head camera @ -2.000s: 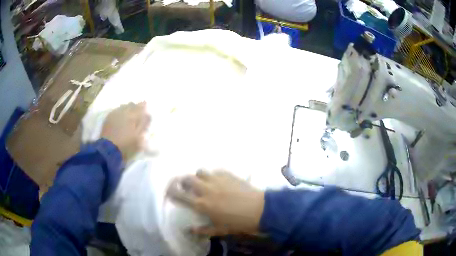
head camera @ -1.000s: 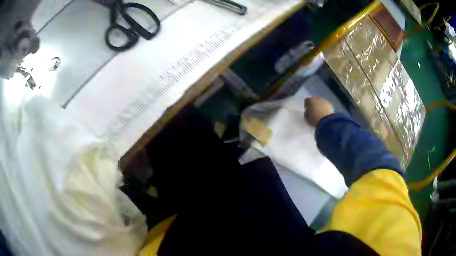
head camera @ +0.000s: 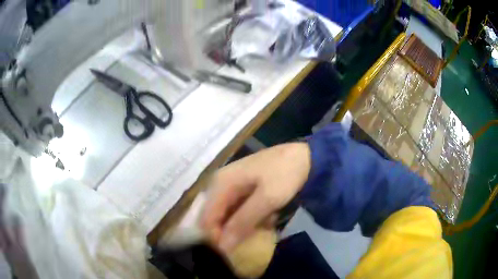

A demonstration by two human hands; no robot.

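Note:
My right hand (head camera: 256, 190) is above the table's front edge, its fingers closed on a small white cloth piece (head camera: 188, 226). A palm-sized tan piece (head camera: 254, 253) is just under the fingers; blur hides how it is held. The white to cream garment (head camera: 71, 234) lies bunched at the lower left, below the needle area (head camera: 60, 155) of the sewing machine (head camera: 82, 43). A blurred reddish patch at the left edge may be my left hand (head camera: 11, 234); its grip cannot be told.
Black-handled shears (head camera: 136, 111) lie right of the needle. A slim metal tool (head camera: 224, 82) and a crinkled clear plastic bag (head camera: 306, 38) lie farther along the table (head camera: 191, 131). A yellow-railed trolley with taped cardboard (head camera: 420, 114) stands at the right over green flooring.
My right hand has come from the white pieces beside the trolley to the table's front edge, now with the white piece in its fingers. The view has shifted, showing more of the tabletop.

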